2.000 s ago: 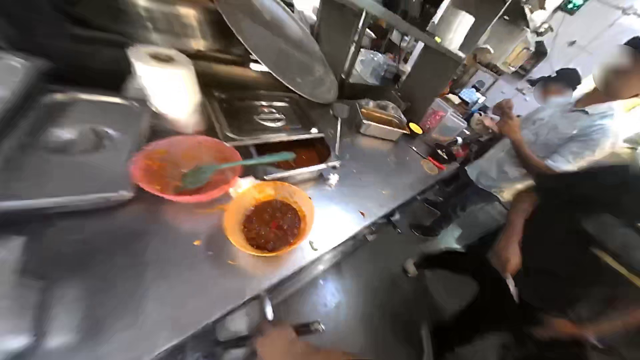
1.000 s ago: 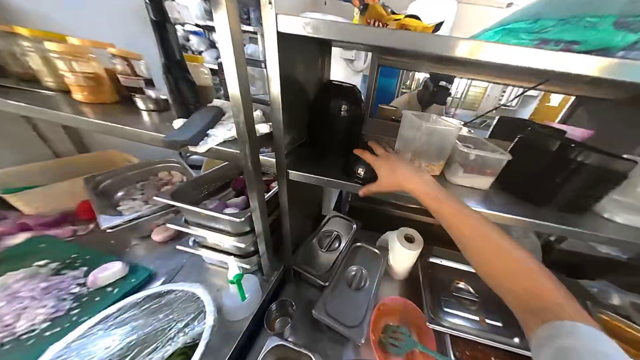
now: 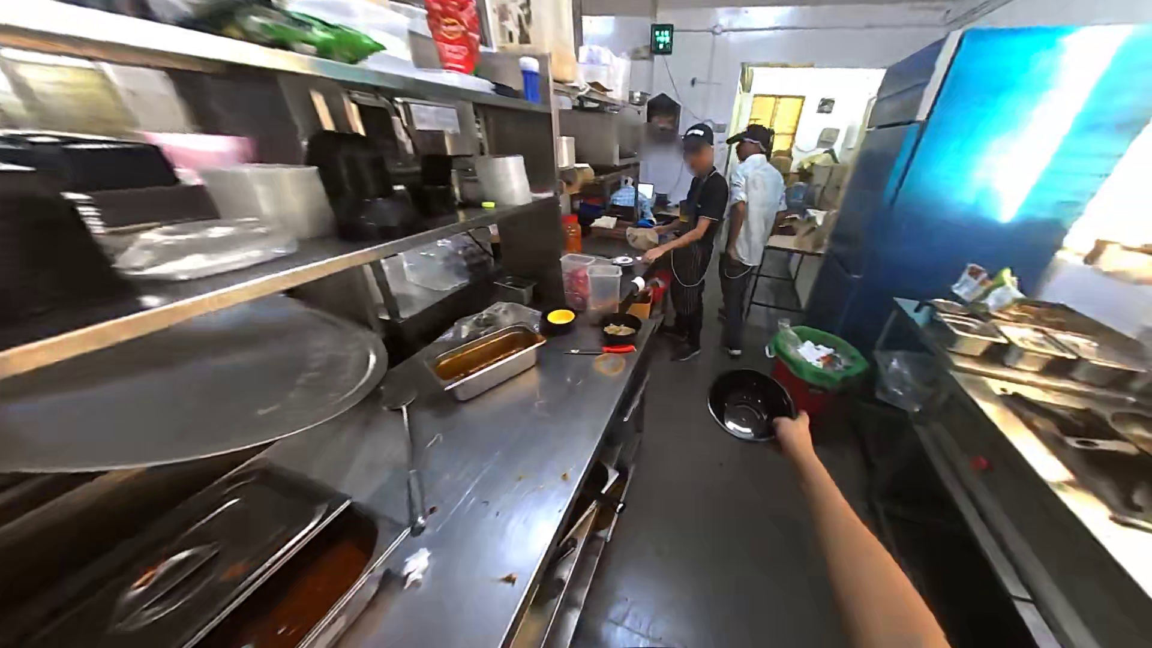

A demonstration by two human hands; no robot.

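Observation:
My right hand point(image 3: 792, 434) grips the rim of a shiny black bowl point(image 3: 750, 405), held out over the aisle floor at arm's length. The bowl looks empty and its opening faces me. Just behind it stands a red bin with a green liner point(image 3: 817, 354). To the left, on the steel counter point(image 3: 531, 441), are a steel pan of brown sauce point(image 3: 486, 360), a long-handled ladle point(image 3: 411, 459) and a knife with a red handle point(image 3: 601, 350). My left hand is out of the frame.
Two people point(image 3: 697, 225) stand at the counter's far end. A shelf point(image 3: 360, 247) with containers overhangs the left side. A large round metal lid point(image 3: 207, 387) leans below it. On the right are a blue refrigerator point(image 3: 972, 162) and a counter with steel pans point(image 3: 1035, 346).
The view has swung from the shelves to the aisle. A second ago my right hand was on a black item on the shelf; now it holds a black bowl over the aisle.

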